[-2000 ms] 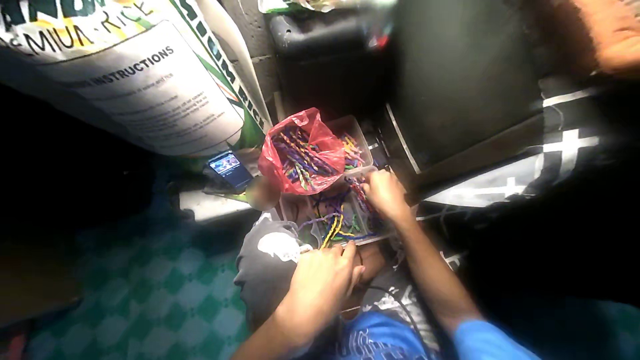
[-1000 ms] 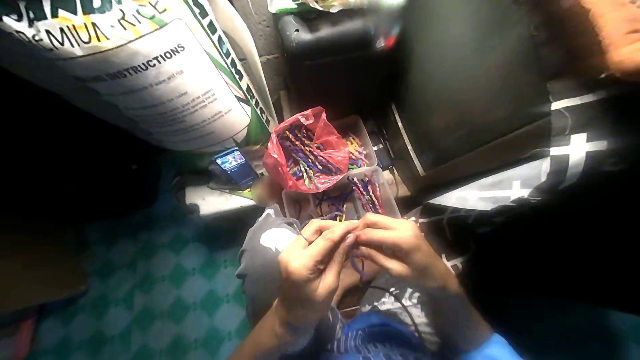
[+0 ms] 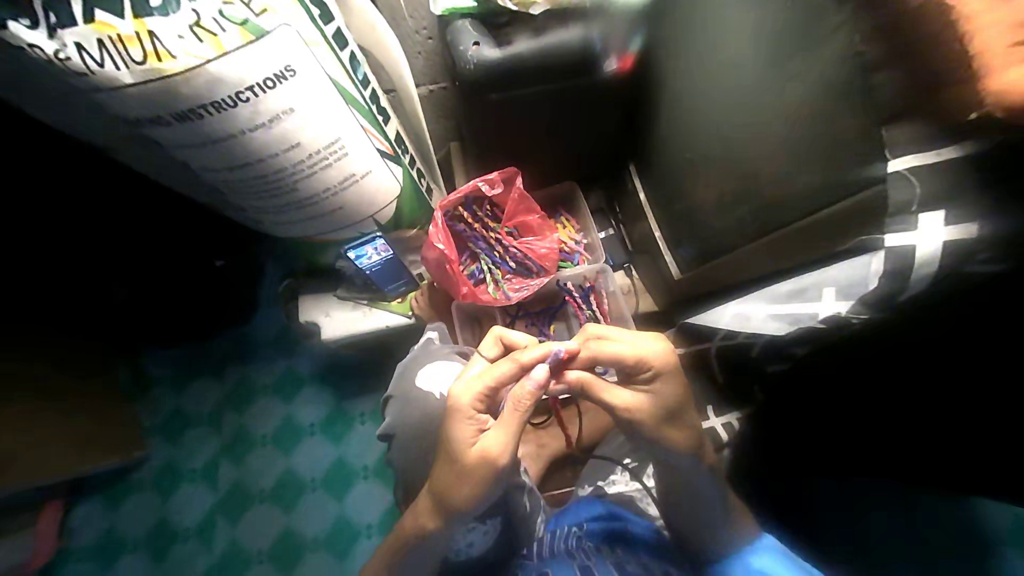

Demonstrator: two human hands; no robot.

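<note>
My left hand (image 3: 488,400) and my right hand (image 3: 632,384) meet above the lap, fingertips together on a small purple and red cord piece (image 3: 557,360). A dark red strand (image 3: 565,424) hangs below the fingers. Just beyond the hands, a clear plastic divided box (image 3: 620,296) holds purple cords and pink-and-red braided cords (image 3: 586,300). Behind it, a red plastic bag (image 3: 448,264) full of multicoloured braided cords (image 3: 488,240) rests partly over another clear container (image 3: 592,216) with yellow, red and green cords. The fingers hide part of the nearer box.
A phone (image 3: 379,264) with its screen lit leans left of the bag, near a white object (image 3: 344,318). A large rice sack (image 3: 264,128) stands at upper left. Black-and-white cloth (image 3: 808,308) lies to the right. Part of another person's skin (image 3: 992,48) shows at top right.
Two seconds ago my right hand was at the box and my left held yellow cord lower down; now both hands are together in front of the box, holding purple and red cord.
</note>
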